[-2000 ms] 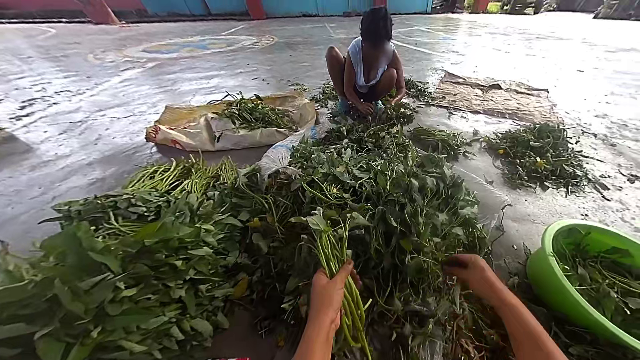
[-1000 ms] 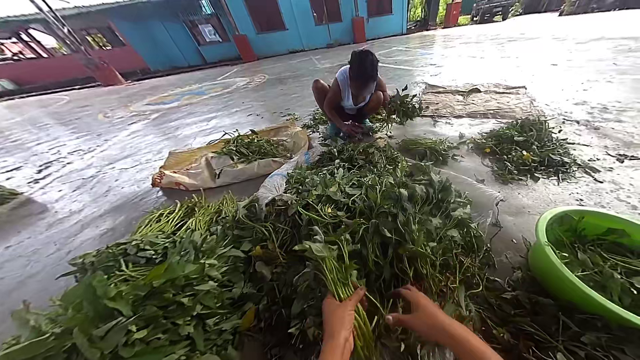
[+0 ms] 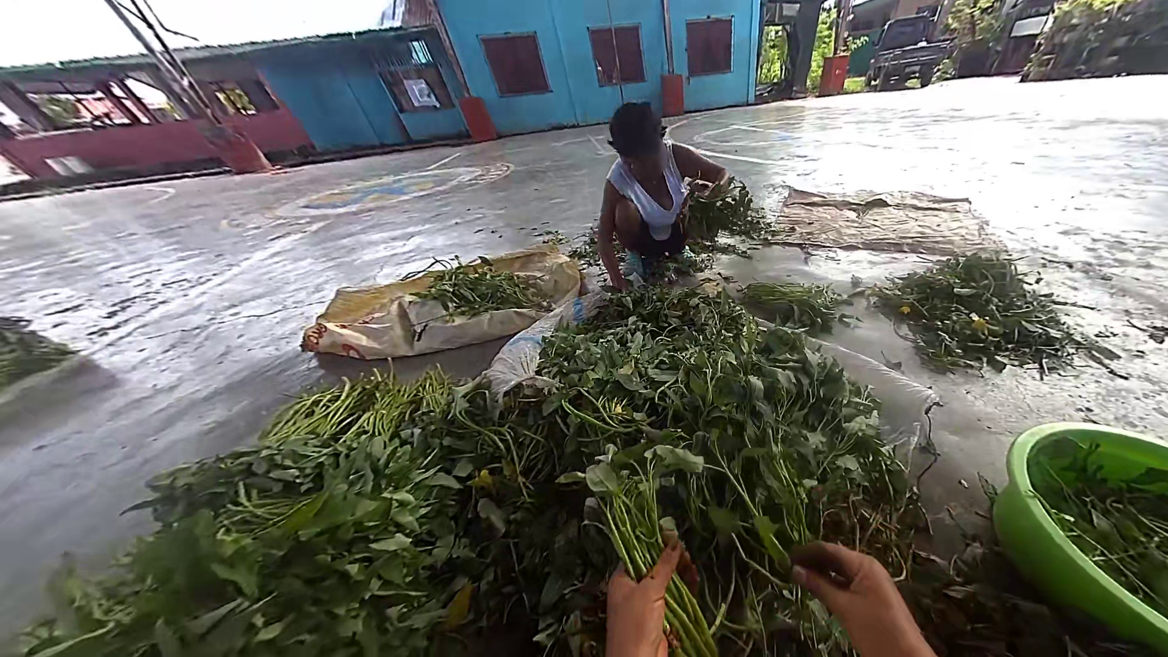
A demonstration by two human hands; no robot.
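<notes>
My left hand (image 3: 641, 602) is closed around a bunch of long green stems (image 3: 639, 534) with leaves at their upper end. To its right, my right hand (image 3: 853, 584) has its thumb and fingertips pinched at a thin leafy stem (image 3: 780, 547) over the pile. A large heap of leafy green vine cuttings (image 3: 693, 383) spreads on the ground in front of both hands. At the left lie leafy bunches (image 3: 310, 511) with their pale stems (image 3: 365, 411) together.
A green plastic basin (image 3: 1022, 520) with greens stands at right. Beyond the heap a person (image 3: 652, 192) squats, handling greens. A woven sack (image 3: 401, 333) with greens lies left of that person, a flattened sack (image 3: 876, 224) right. A smaller pile (image 3: 985, 315) lies on the concrete.
My right hand has moved away from the stems in my left hand, to the right. The squatting person now holds greens up at one side. The view has tilted up.
</notes>
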